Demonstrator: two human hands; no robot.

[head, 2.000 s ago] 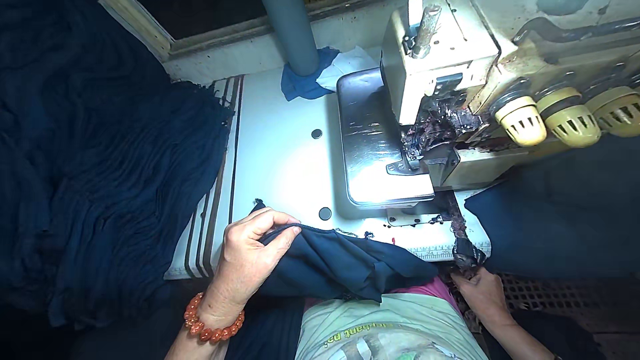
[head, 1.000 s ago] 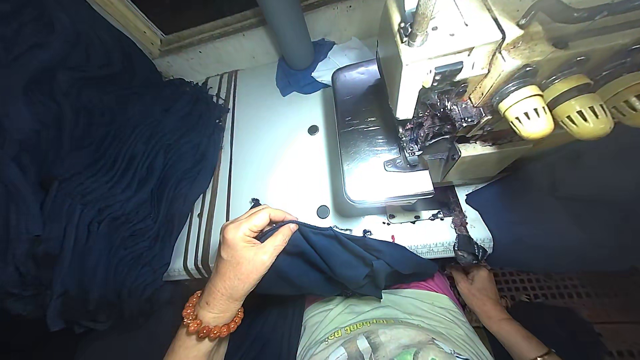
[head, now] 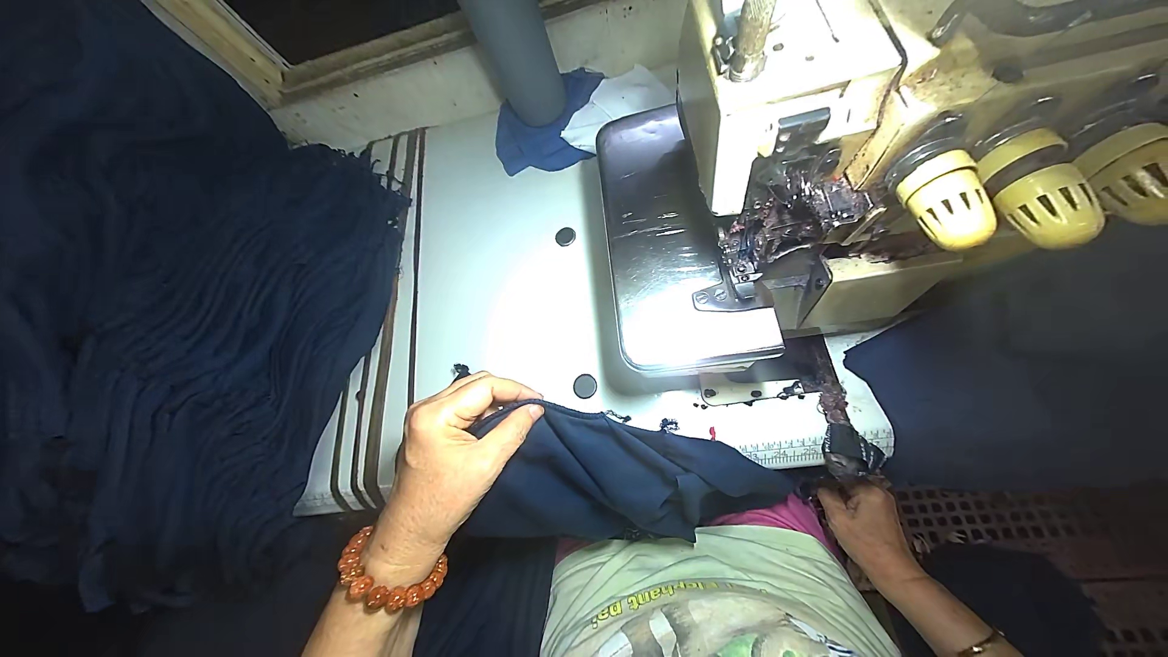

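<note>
My left hand (head: 465,447), above an orange bead bracelet, pinches the edge of a dark blue fabric piece (head: 602,474) between thumb and fingers. That fabric drapes over the table's front edge and across my lap. My right hand (head: 865,520) is low at the right, at the table's front corner, just below a dark, lint-covered bundle (head: 850,452); its fingertips are partly hidden, and whether they hold anything is unclear. Beyond both hands stands an industrial sewing machine, apparently an overlock (head: 776,237), with a shiny metal plate (head: 684,265). No fabric shows under its presser foot.
A large heap of dark blue fabric (head: 228,292) covers the left side. More dark cloth (head: 1022,365) lies at the right. Yellow thread-tension knobs (head: 949,201) jut from the machine. A grey pipe (head: 520,64) stands behind, with blue and white scraps at its base. A measuring tape (head: 785,453) runs along the front edge.
</note>
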